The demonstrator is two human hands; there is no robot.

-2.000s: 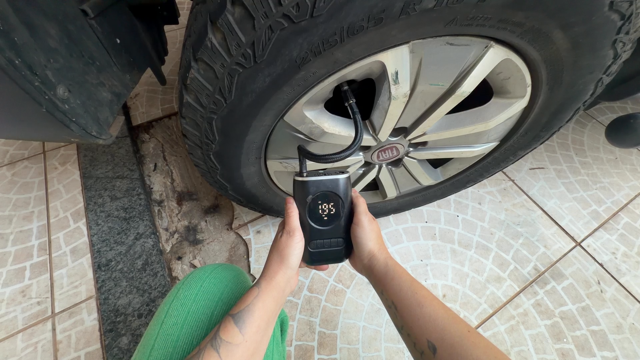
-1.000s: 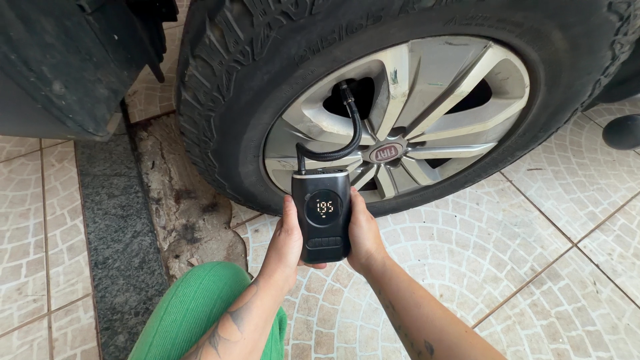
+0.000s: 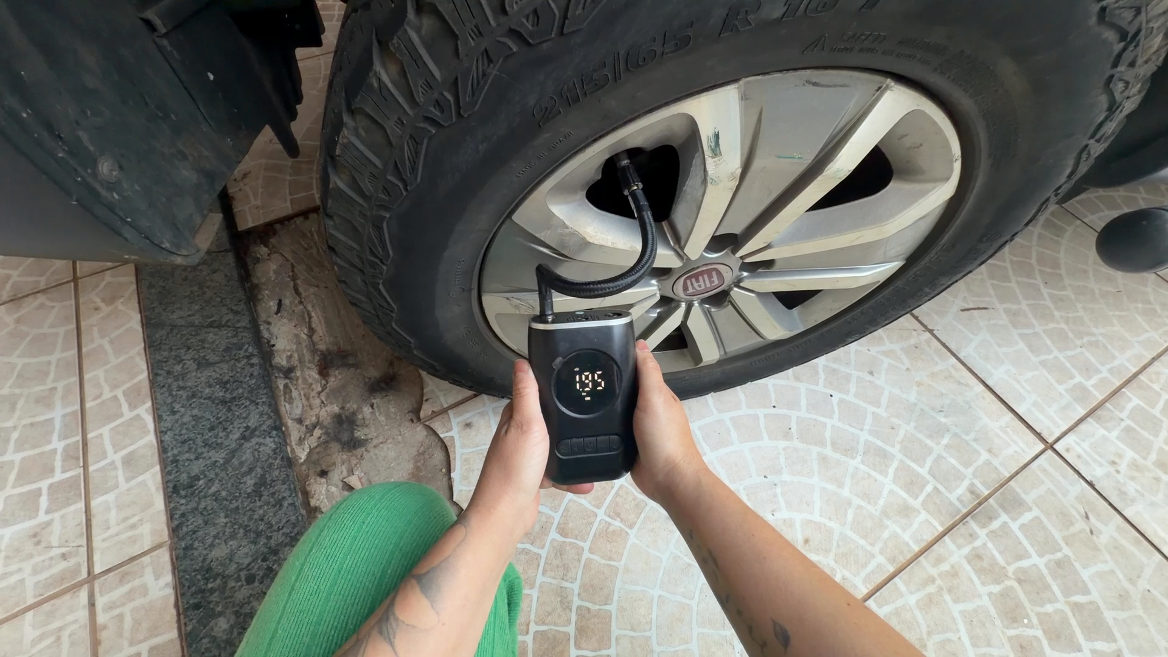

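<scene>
A black portable tire inflator (image 3: 589, 397) with a lit round display is held upright between both hands. My left hand (image 3: 523, 443) grips its left side, some fingers hidden behind it. On its right side, my right hand (image 3: 659, 422) has the thumb along the edge. From the inflator's top left corner a black braided air hose (image 3: 650, 246) curves up to an opening in the silver alloy wheel (image 3: 803, 214), where its end fitting meets the valve stem. A thick black tire (image 3: 438, 210) surrounds the wheel.
Dark plastic bodywork (image 3: 119, 119) hangs at the upper left. A grey granite strip (image 3: 214, 429) and a broken concrete patch (image 3: 338, 365) run left of the tire. My green-clad knee (image 3: 365, 557) is at the bottom. Patterned floor tiles (image 3: 821, 474) lie below the wheel, and a dark rounded object (image 3: 1133, 240) is at right.
</scene>
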